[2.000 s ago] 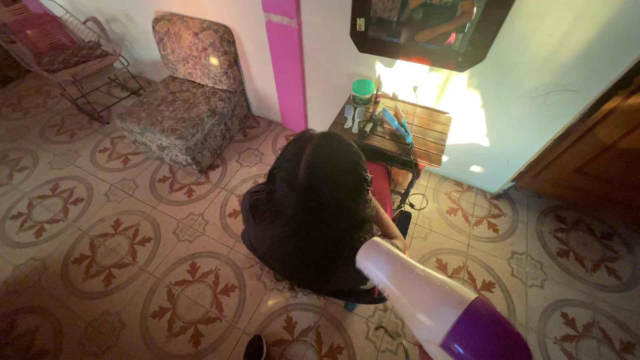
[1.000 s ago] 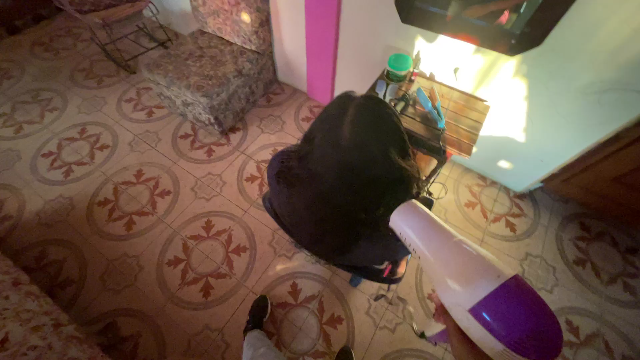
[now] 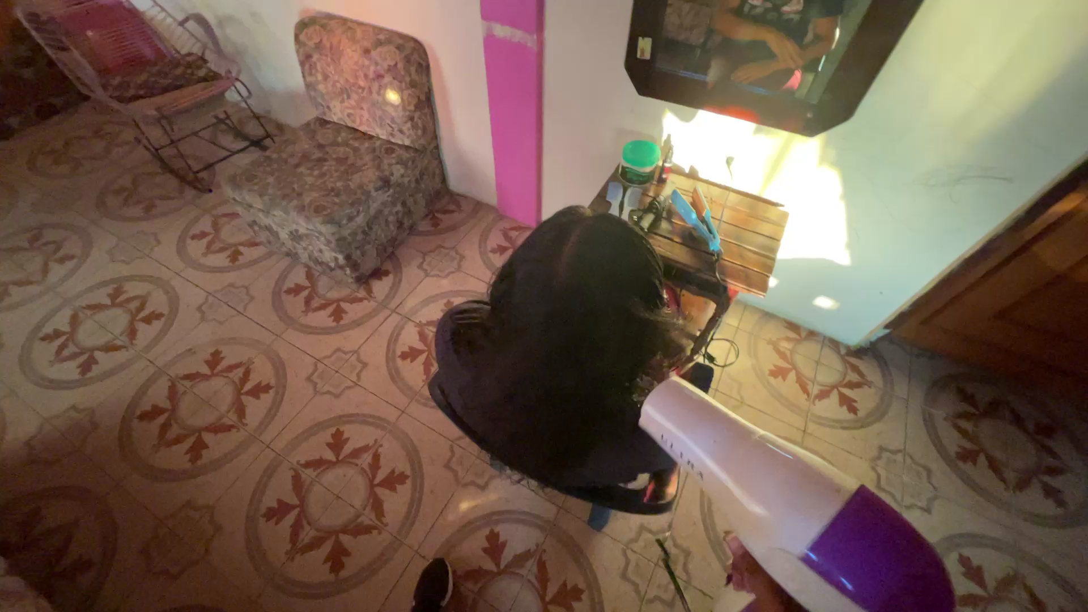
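Observation:
My right hand is closed around a white and purple hair dryer at the lower right, mostly hidden beneath its body. The dryer's nozzle points up and left, close to the right side of a seated person's long dark hair. Whether the nozzle touches the hair, I cannot tell. The person sits in the centre, seen from behind and above, in dark clothing. My left hand is out of view.
Beyond the person, a slatted wooden table holds a blue flat iron, a green-lidded jar and several small items. A dark-framed mirror hangs above. An upholstered chair and a rocking chair stand left; a cable lies near the table.
The view has shifted between frames. My right hand still holds the hair dryer beside the person's hair, and the person stays seated.

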